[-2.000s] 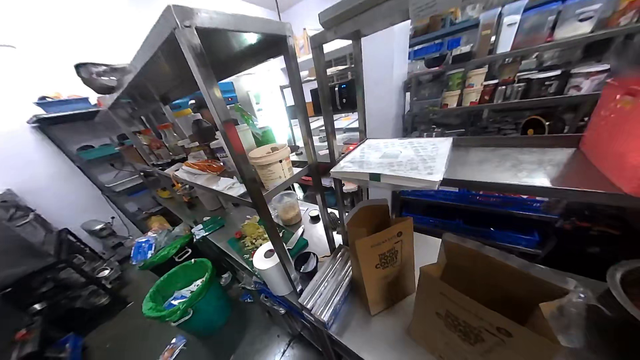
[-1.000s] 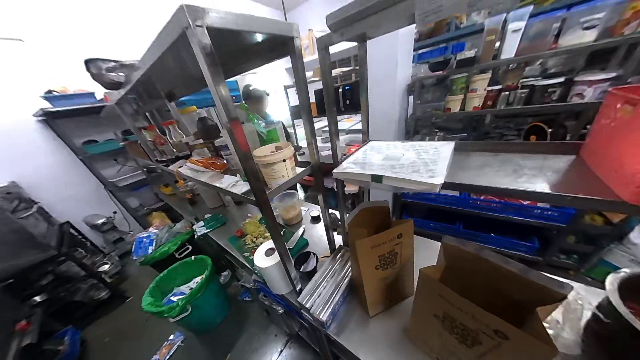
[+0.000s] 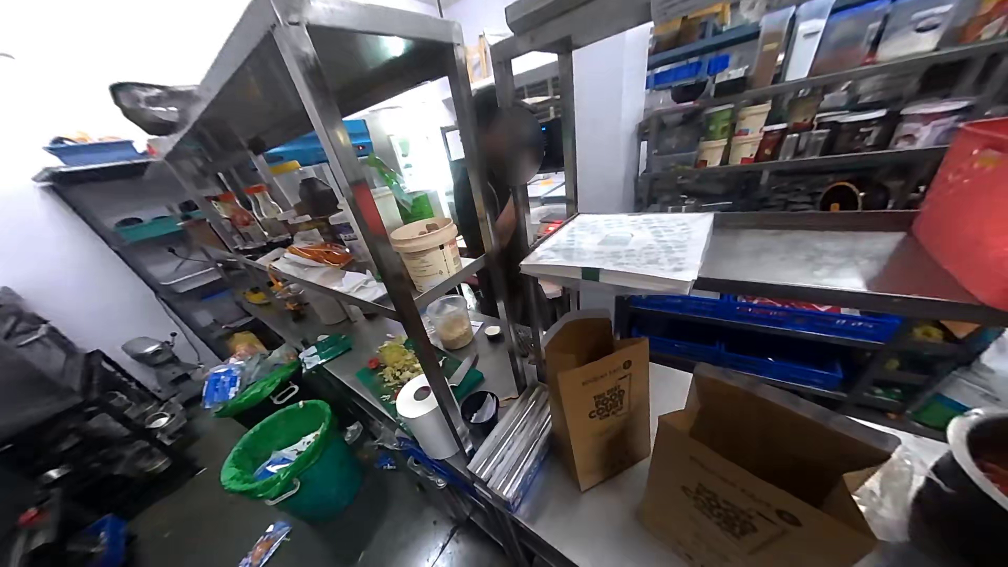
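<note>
Neither my left hand nor my right hand shows in the head view. Two brown paper bags with printing stand on the steel counter at the lower right, an upright narrow bag and a wider one with its mouth open. Left of them lie long foil or film rolls and a white paper roll. A stack of white printed sheets rests on the steel shelf above the bags. Chopped greens lie on a green cutting board, with a knife and a clear tub close by.
A green bin with a liner stands on the floor at the left, another lined bin behind it. Steel shelf posts rise in front. A person is behind the shelving. A red container and a dark pot are at the right.
The person behind the shelving, seen one second ago near the green bag, now shows farther right, between the posts. The bags and the sheets stay in place.
</note>
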